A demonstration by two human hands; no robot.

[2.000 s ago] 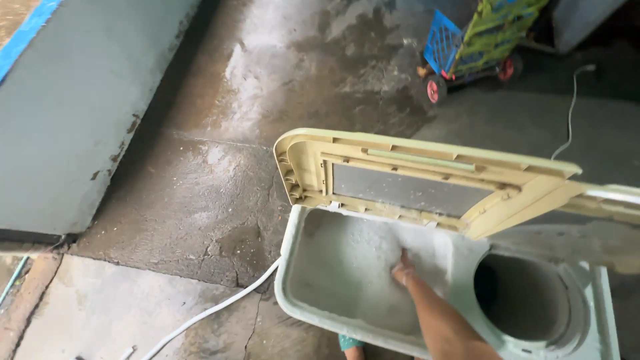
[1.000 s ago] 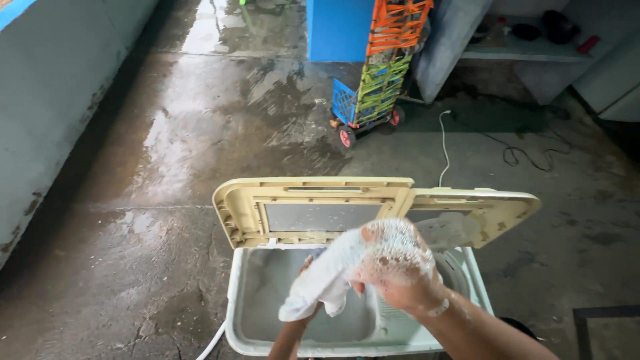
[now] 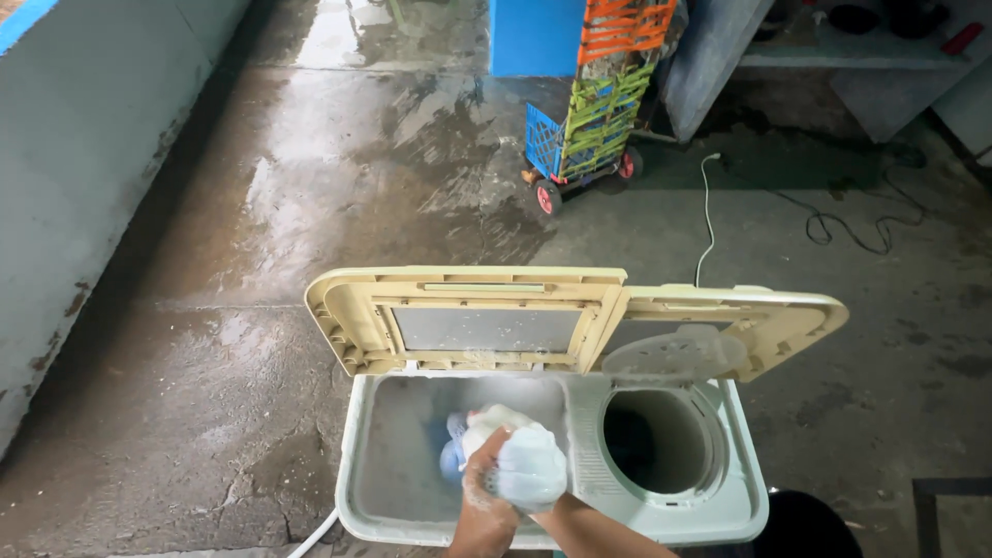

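Observation:
A twin-tub washing machine (image 3: 748, 496) stands below me with both yellowed lids up. Over its left wash tub (image 3: 395, 457), my left hand (image 3: 482, 473) grips a soapy bundle of white cloth (image 3: 531, 465), with suds on the fingers. My right hand (image 3: 546, 511) is against the underside of the same bundle, its fingers mostly hidden by the cloth. Beside the bundle, a light blue cloth (image 3: 451, 457) shows in the tub. The round spin tub (image 3: 659, 442) is to the right, dark inside.
A white hose (image 3: 316, 535) runs off the machine's lower left. Behind it a pale cord (image 3: 707, 217) joins a dark cord (image 3: 821, 221) on the wet concrete floor. Farther back stands a strapped hand cart (image 3: 604, 116) with red wheels. A grey wall (image 3: 85, 155) runs along the left.
Two seconds ago one hand was in the wash tub without a visible cloth. A second ago both hands had white cloth raised and spread; now it is bunched lower, over the tub.

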